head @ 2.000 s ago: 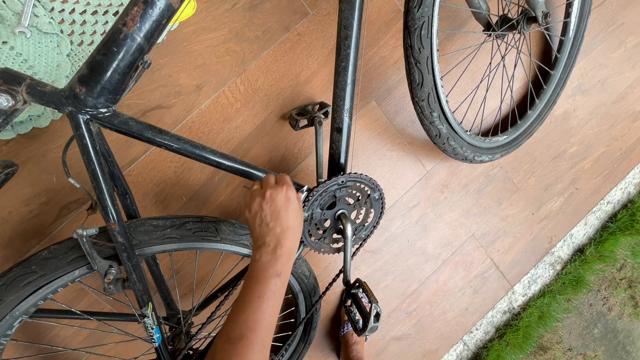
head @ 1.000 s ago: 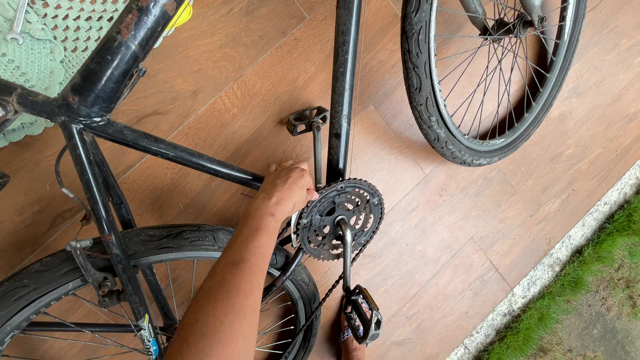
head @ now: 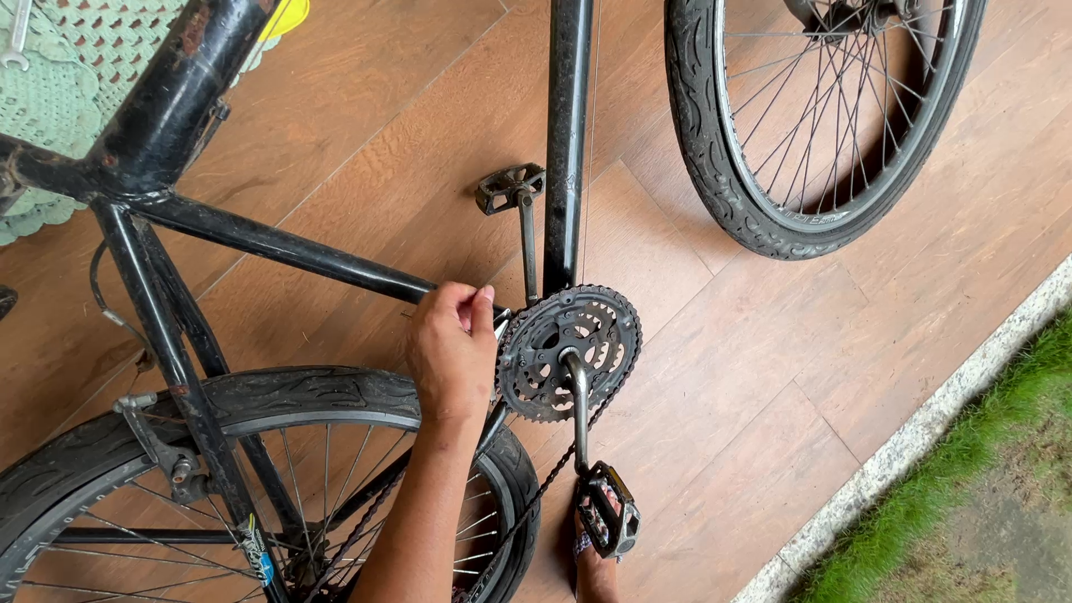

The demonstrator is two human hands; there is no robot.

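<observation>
My left hand is at the lower end of the black seat tube, just left of the triple chainring. Its thumb and fingers are curled closely together; what lies between them is hidden. A bit of silvery metal, likely the front derailleur cage, shows between the hand and the chainring. The chain runs down and left from the chainring toward the rear wheel. A crank arm points down to the near pedal; the far pedal lies above. My right hand is not in view.
The rear wheel fills the lower left, the front wheel the upper right. A foot shows below the near pedal. A wrench rests on a green crocheted cloth. A stone edge borders grass at right.
My left hand has stayed beside the chainring and shifted slightly; its thumb now shows at the right of its curled fingers. The cranks have not plainly moved.
</observation>
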